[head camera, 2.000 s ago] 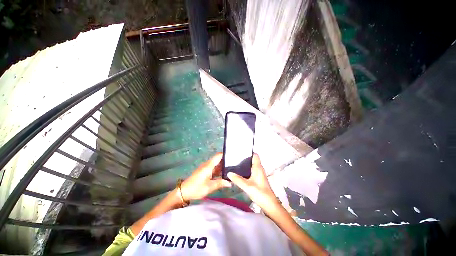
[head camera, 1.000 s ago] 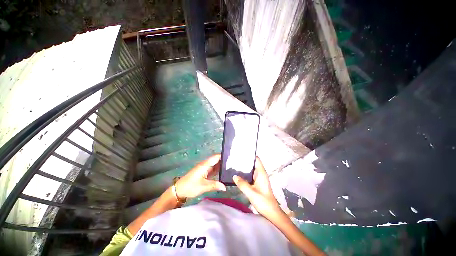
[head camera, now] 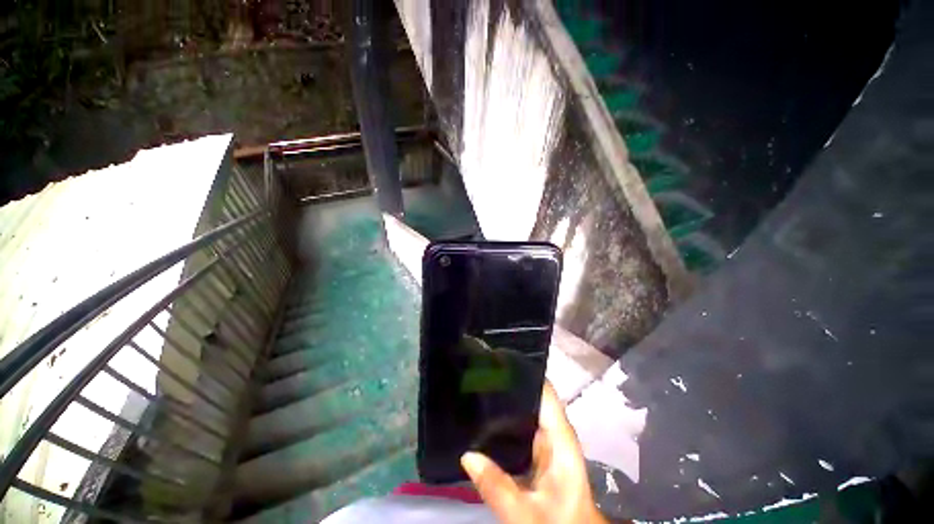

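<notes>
A black smartphone [head camera: 485, 358] stands upright, large and close, near the middle of the head view. Its screen is dark, with a faint green patch and light reflections. My right hand [head camera: 543, 471] holds the phone at its lower right, with the thumb over the lower screen and fingers along the right edge. My left hand is not in view. A strip of white top [head camera: 410, 511] and a pink-red edge [head camera: 440, 492] show below the phone.
Green-painted stairs [head camera: 338, 409] lead down to a landing. A curved metal railing [head camera: 113, 297] runs along the left, beside a pale roof [head camera: 92, 220]. A dark wall [head camera: 778, 358] with peeling paint is on the right. A dark post [head camera: 375, 113] stands beyond.
The phone has come closer and looks larger, and its screen has turned from white to dark. My left hand has left the phone and the picture. The view has tilted up.
</notes>
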